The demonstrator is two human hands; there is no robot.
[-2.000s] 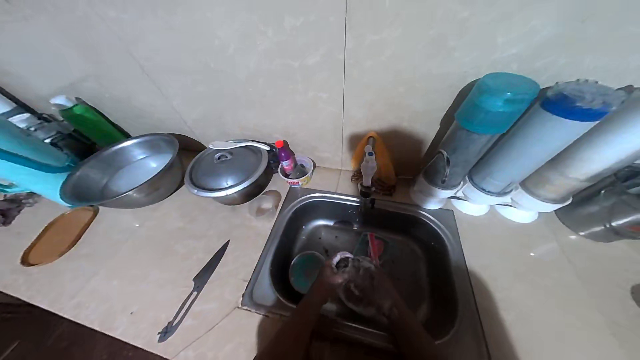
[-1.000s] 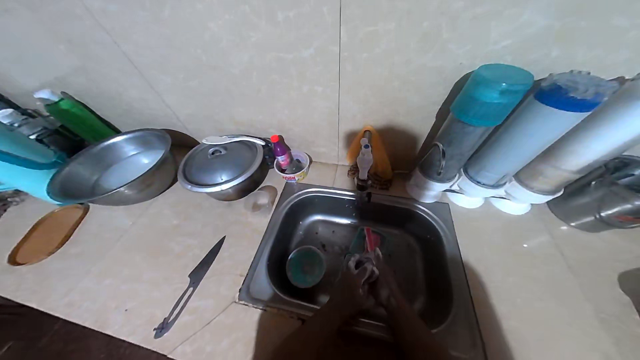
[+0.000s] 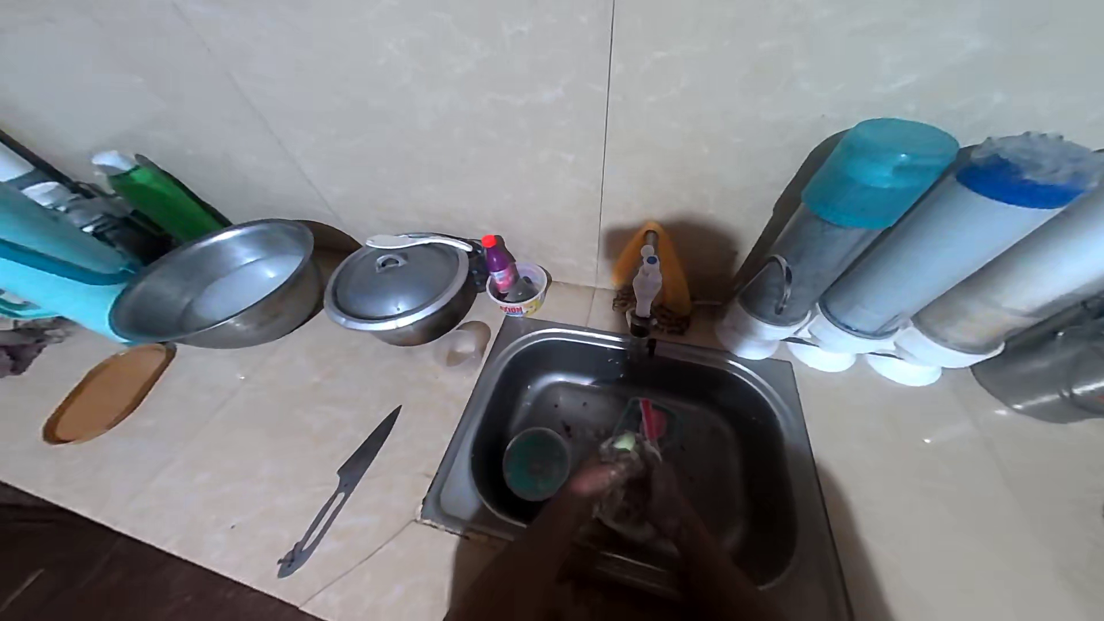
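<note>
Both of my hands are over the stainless steel sink (image 3: 535, 354), close together. Between my left hand (image 3: 599, 479) and my right hand (image 3: 668, 500) is a blurred, translucent, crumpled-looking thing with a pale green spot (image 3: 624, 442); what it is cannot be told. A round container with a green inside (image 3: 536, 464) stands in the sink to the left of my hands. Just beyond my fingers lies a red-handled item (image 3: 648, 419) in a dark tray or dish, partly hidden. The faucet (image 3: 645, 289) rises at the back of the sink.
A knife (image 3: 349, 483) lies left of the sink. Behind it stand a lidded metal pot (image 3: 397, 289), a large metal basin (image 3: 224, 285) and a tub (image 3: 526, 304) with a purple bottle (image 3: 498, 263). An oval brown tray (image 3: 108, 392) is far left. Water filter housings (image 3: 931, 241) stand right.
My hands have shifted within the sink and are a little farther apart than a second ago. The container and the knife have stayed put.
</note>
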